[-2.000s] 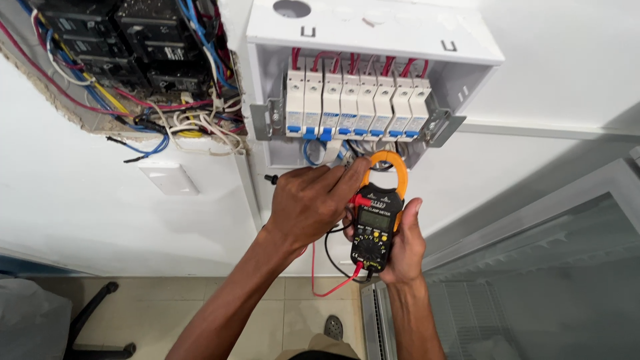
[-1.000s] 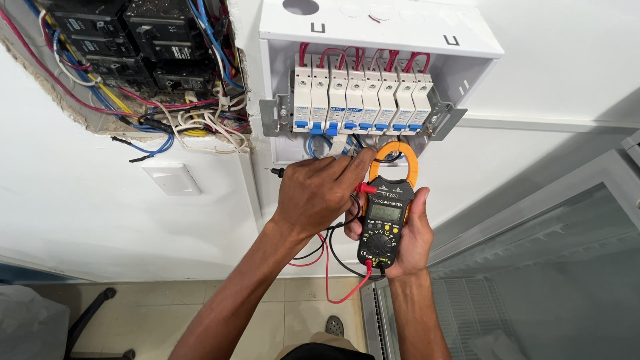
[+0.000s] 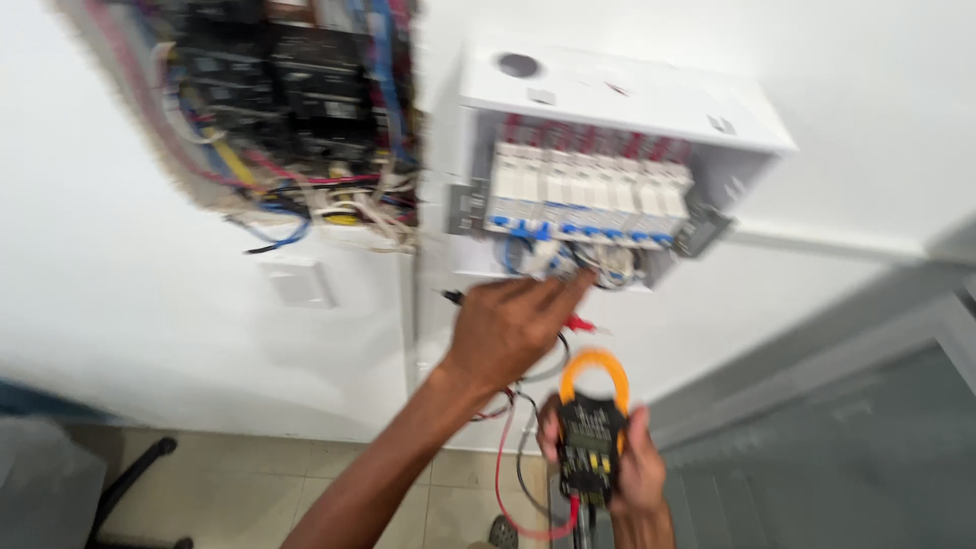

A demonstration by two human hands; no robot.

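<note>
My right hand point(image 3: 639, 465) holds a black clamp meter point(image 3: 589, 450) with an orange jaw, its fingers around both sides of the body. My left hand point(image 3: 515, 328) is up and to the left of the meter and holds the test probes, a red one point(image 3: 581, 325) on its right side and a black one point(image 3: 452, 296) on its left. Its fingertips are at the loose wires point(image 3: 610, 267) under a row of white circuit breakers point(image 3: 587, 194) with blue levers; blur hides whether they touch. The row sits in a white enclosure point(image 3: 625, 99). Red and black leads hang below my left hand.
An opened panel with black breakers point(image 3: 320, 91) and tangled wires point(image 3: 358, 206) is in the wall at upper left. A white wall plate point(image 3: 297, 282) sits below it. A glass-fronted door point(image 3: 839, 442) stands at the right. Chair legs point(image 3: 126, 480) rest on the tiled floor.
The meter in my right hand has moved down, away from the enclosure and from my left hand. My left hand's fingers have moved from beside the meter's jaw to the wires under the breakers.
</note>
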